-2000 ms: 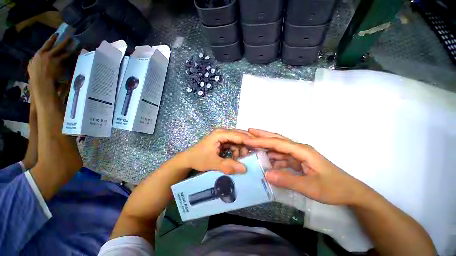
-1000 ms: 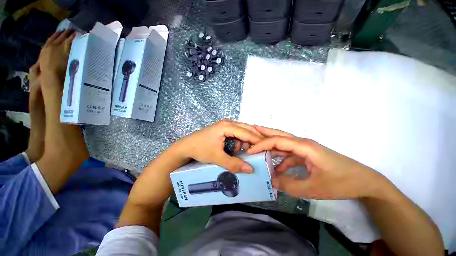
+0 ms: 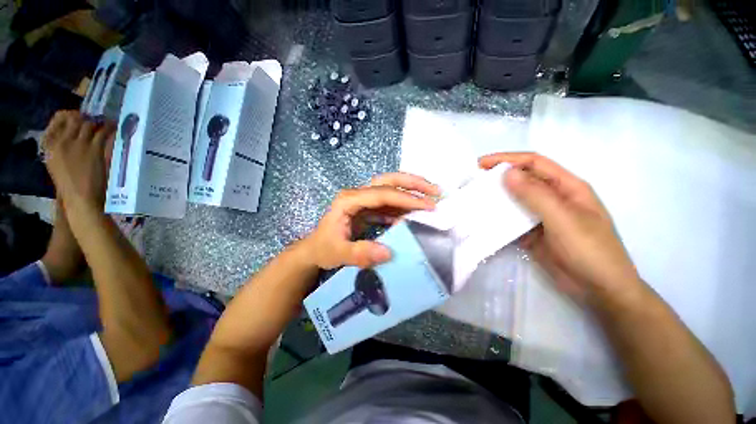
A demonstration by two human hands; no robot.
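A pale blue retail carton (image 3: 390, 286) with a dark round-headed appliance printed on it lies tilted in front of me. My left hand (image 3: 365, 219) grips its upper edge, thumb on the printed face. The carton's right end is open and dark inside. My right hand (image 3: 572, 224) pinches a white piece (image 3: 489, 219) at that open end, between thumb and fingers; it looks like the end flap, partly blurred. Whether anything is inside the carton cannot be seen.
Two open cartons (image 3: 153, 145) (image 3: 236, 137) stand at the left beside another worker's arms (image 3: 108, 224). Small black parts with white tips (image 3: 337, 109) lie mid-bench. Stacked dark housings (image 3: 439, 41) stand at the back, with a green upright (image 3: 617, 50). White sheets (image 3: 663, 190) lie at right.
The carton's right end has gone from closed to open. My right hand has moved up and right with the white piece. The carton is more tilted. The neighbour's hand has shifted.
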